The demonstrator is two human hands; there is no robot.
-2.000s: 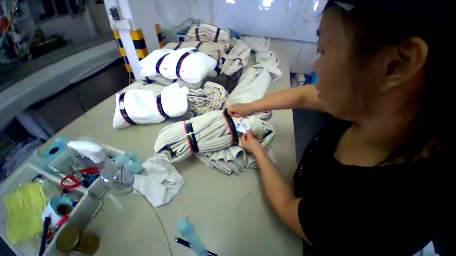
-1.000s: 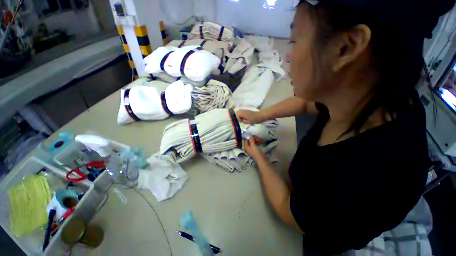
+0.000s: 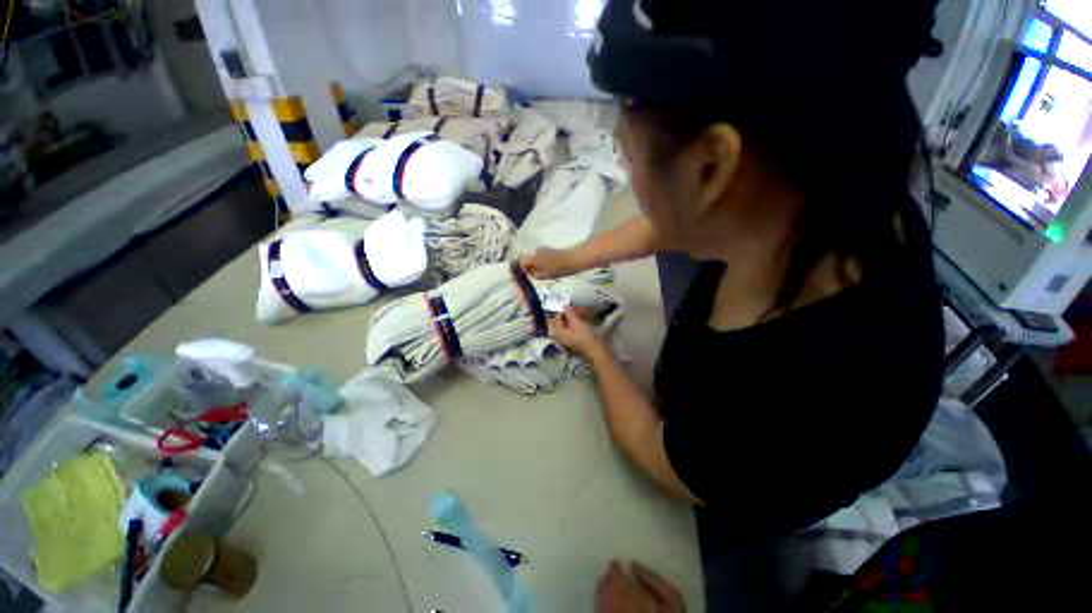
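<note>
A hand, seemingly my right hand point(image 3: 641, 588), shows at the bottom edge, cut off and blurred; its grip is unclear. My left hand is not in view. A cream fabric bundle point(image 3: 485, 307) with two dark, red-edged bands lies on the table. Another person's two hands touch its right end, at the band and a small white label point(image 3: 556, 302). Folded cream pieces point(image 3: 527, 368) lie under its front side. A dark pen point(image 3: 473, 547) lies across a pale blue strip point(image 3: 485, 553) near the bottom.
White bundles point(image 3: 394, 170) and cream bundles are piled behind. A crumpled whitish bag point(image 3: 381, 422) lies beside the clear bottle. The divided tray point(image 3: 225, 489) at left holds red-handled scissors point(image 3: 204, 426) and yellow sheet point(image 3: 74, 520). The person in black point(image 3: 790, 383) stands right; a lit screen is behind.
The view has shifted right, bringing more of the screen into sight. A hand has appeared at the bottom edge. The other person's hands stay at the bundle's right end.
</note>
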